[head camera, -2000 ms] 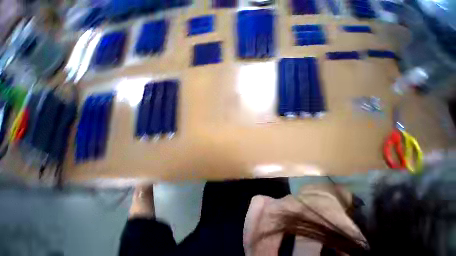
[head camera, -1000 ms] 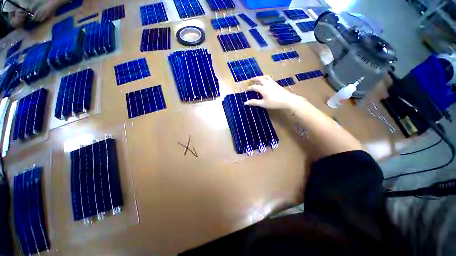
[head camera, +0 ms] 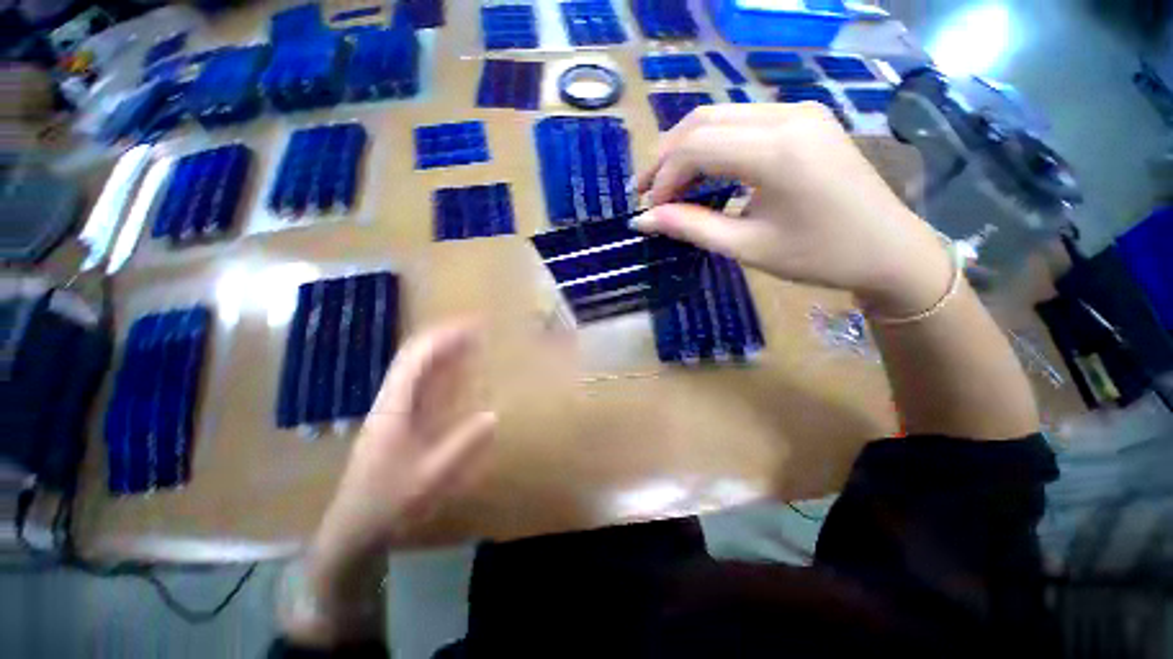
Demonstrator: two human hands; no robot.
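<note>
My right hand point(head camera: 772, 193) pinches a dark solar cell with silvery ribbons point(head camera: 598, 267) by its edge, between thumb and fingers. The cell is held above the table, tilted, with ribbons running sideways. Partly behind it, a cell stack point(head camera: 708, 319) lies on the table with ribbon ends toward me. My left hand point(head camera: 431, 412) is blurred, raised over the table to the left of the held cell, fingers apart and holding nothing.
Other cell stacks lie left point(head camera: 341, 348), far left point(head camera: 158, 399) and behind the held cell point(head camera: 583, 167). Small cut cells point(head camera: 473, 211) and a tape roll point(head camera: 589, 86) lie further back. Ribbon offcuts point(head camera: 843, 327) lie right. A blue tray point(head camera: 785, 23) stands at the back.
My right hand has lifted a cell off the right stack, where it rested a second ago. My left hand has come into view over the table. The camera view has shifted.
</note>
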